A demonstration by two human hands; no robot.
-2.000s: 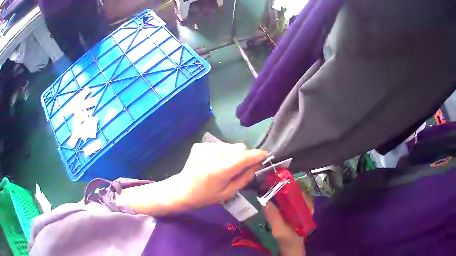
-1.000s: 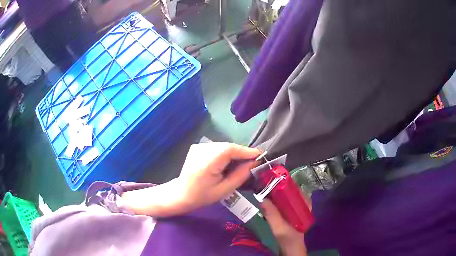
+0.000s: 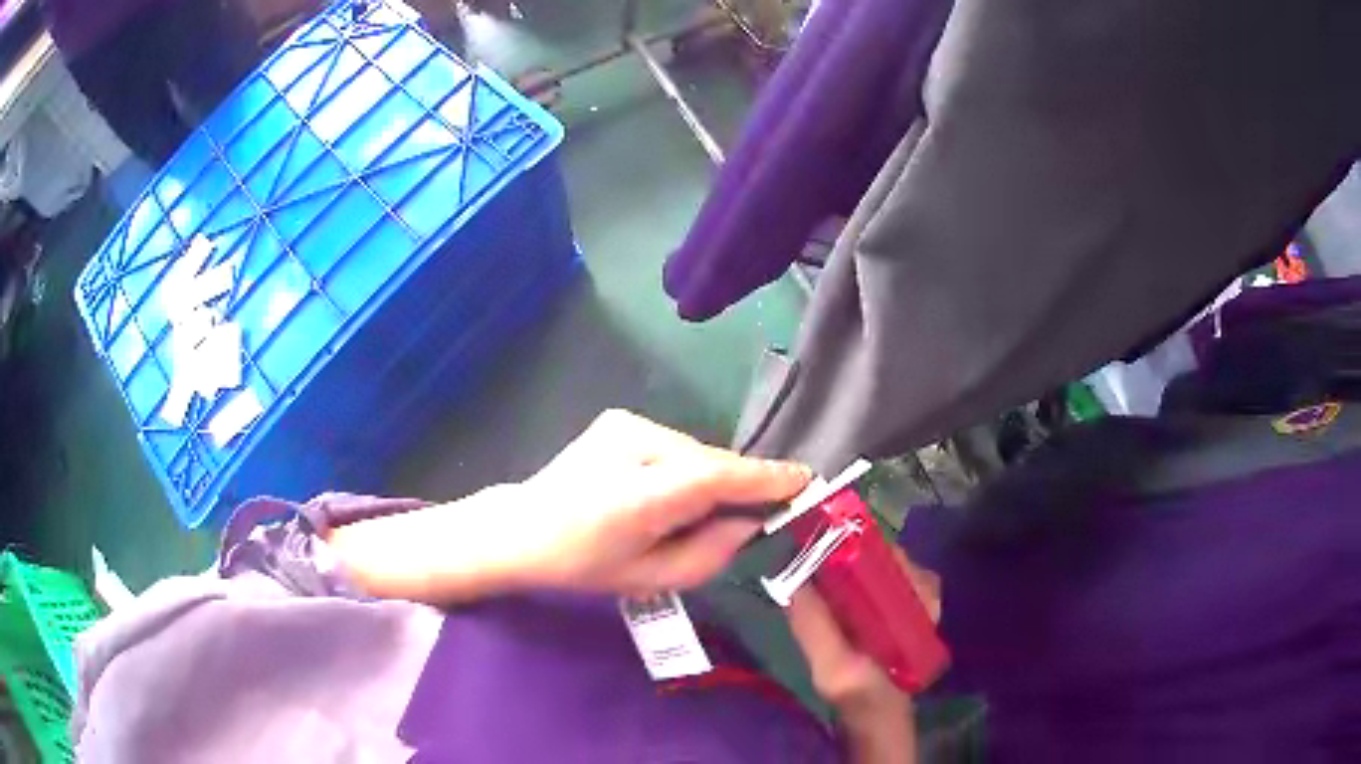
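Observation:
My left hand [image 3: 642, 508] pinches the lower edge of a hanging grey garment [image 3: 1030, 224] in front of the gun; the exact pinch is partly hidden by the fingers. My right hand [image 3: 843, 672] grips a red tagging gun [image 3: 884, 605], with white tag fasteners [image 3: 814, 561] on its top. A white hang tag [image 3: 818, 497] sits across the gun's front, beside my left fingertips. Another hang tag [image 3: 666, 637] shows below my left hand; what holds it is hidden.
An upturned blue crate [image 3: 321, 224] stands at the left with loose hang tags [image 3: 203, 346] on it. A green basket [image 3: 52, 612] is at lower left. A purple garment [image 3: 814, 157] hangs beside the grey one; purple cloth with a badge [image 3: 1308, 417] is at right.
The tag at the gun's front now lies against my left fingertips. The lower hang tag has shifted left and hangs more upright. The crate sits further up and left in view.

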